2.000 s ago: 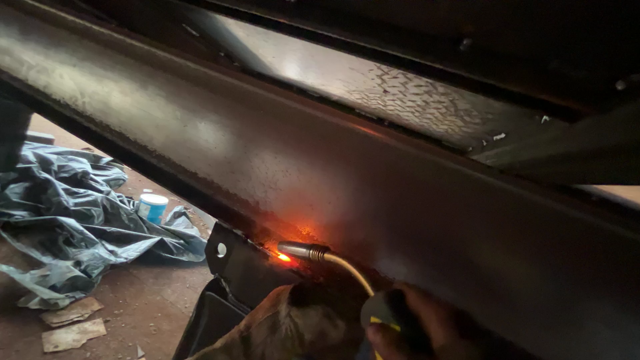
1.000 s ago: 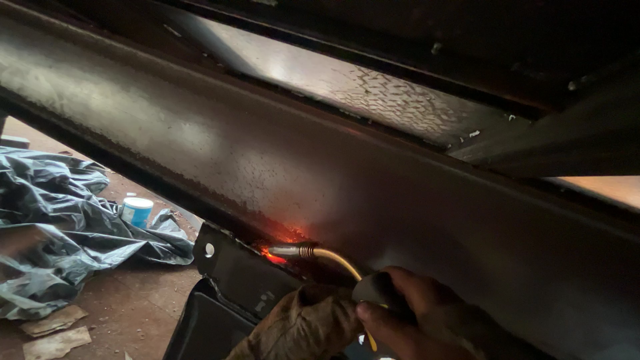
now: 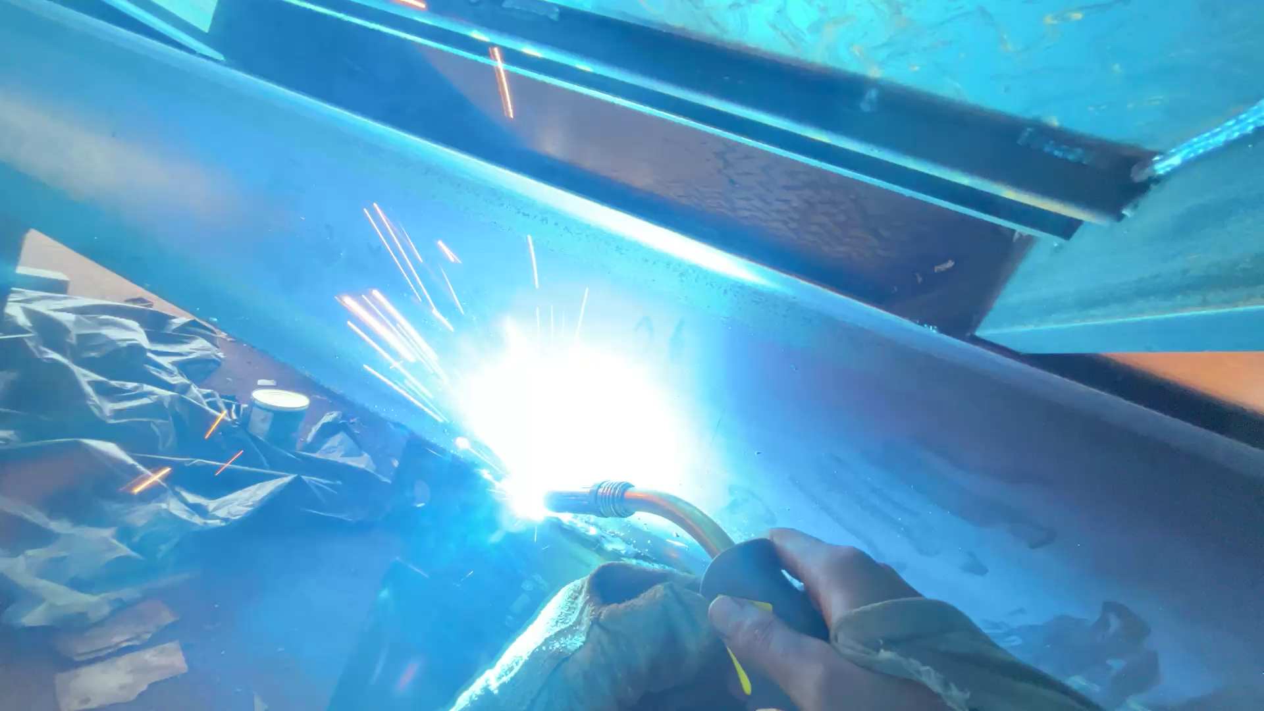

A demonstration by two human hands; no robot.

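A MIG welding torch with a curved neck has its nozzle at the joint between a large steel beam and a dark steel bracket below it. A white-blue arc burns at the nozzle tip and throws orange sparks up and to the left. My right hand, bare at the fingers, is closed around the torch's dark handle. Beside and below the neck is my left hand in a thick work glove, against the handle; its fingers are largely hidden, and whether it grips anything cannot be told. Glare hides the weld spot.
Crumpled plastic sheeting lies on the floor at the left, with a lidded tub on or beside it. Flat broken pieces are at the lower left. More steel members cross above the beam.
The small orange glow at the nozzle has given way to a bright arc with flying sparks, and blue light now covers the steel. Both hands remain at the torch.
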